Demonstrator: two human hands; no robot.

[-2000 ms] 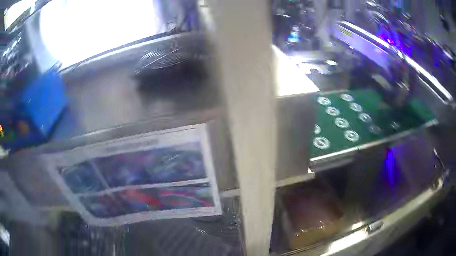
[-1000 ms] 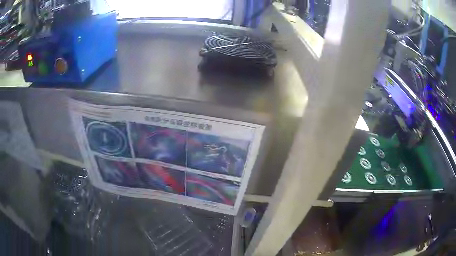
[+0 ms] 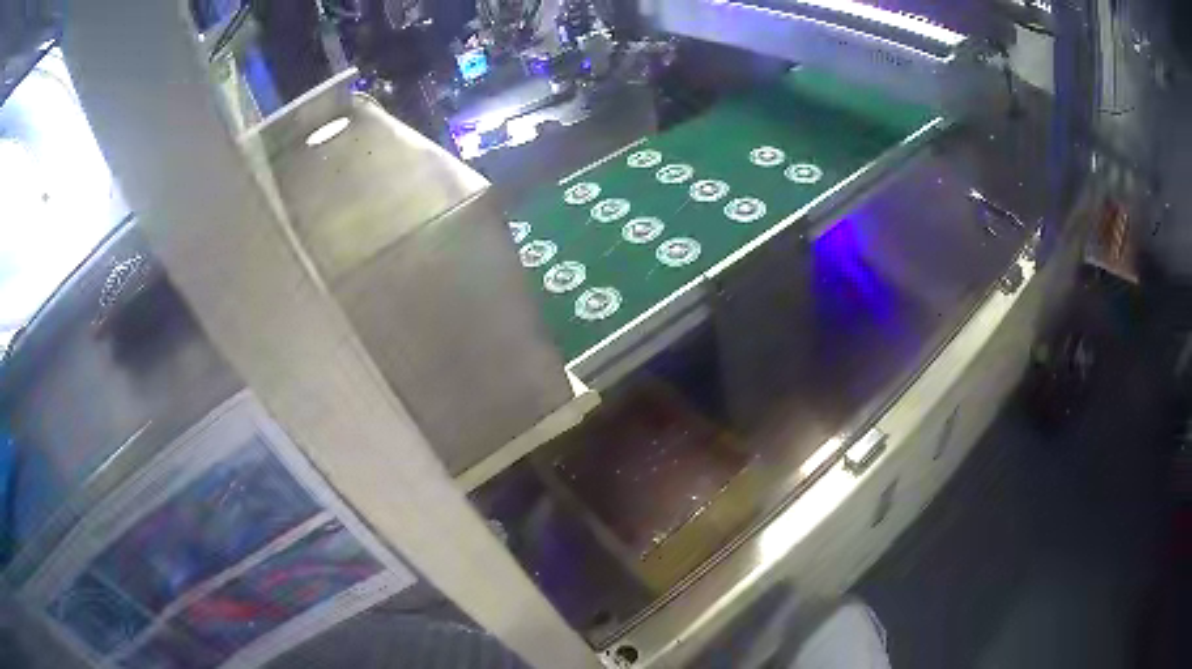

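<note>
No hand shows. Several small silvery-white round parts (image 3: 642,230) with darker centres lie in rows on the green conveyor belt (image 3: 837,111), right of a beige metal cover (image 3: 438,327). The cover hides the belt's near left end. A square brown-yellow open box (image 3: 706,549) sits in the dark recess below the belt. A dark mechanism with bluish lights (image 3: 477,65) stands behind the belt, its details blurred.
A thick cream post (image 3: 262,301) crosses the left side diagonally. Left of it are a glaring monitor (image 3: 46,196), a blurred fan and a picture sheet (image 3: 196,523). A cream rail with latches (image 3: 865,448) edges the recess. A blurred whitish shape (image 3: 843,640) is cut off at the bottom edge.
The view has swung right. The belt and round parts now sit in the middle, the post and picture sheet lie at the left, and the blue controller box is mostly out of view.
</note>
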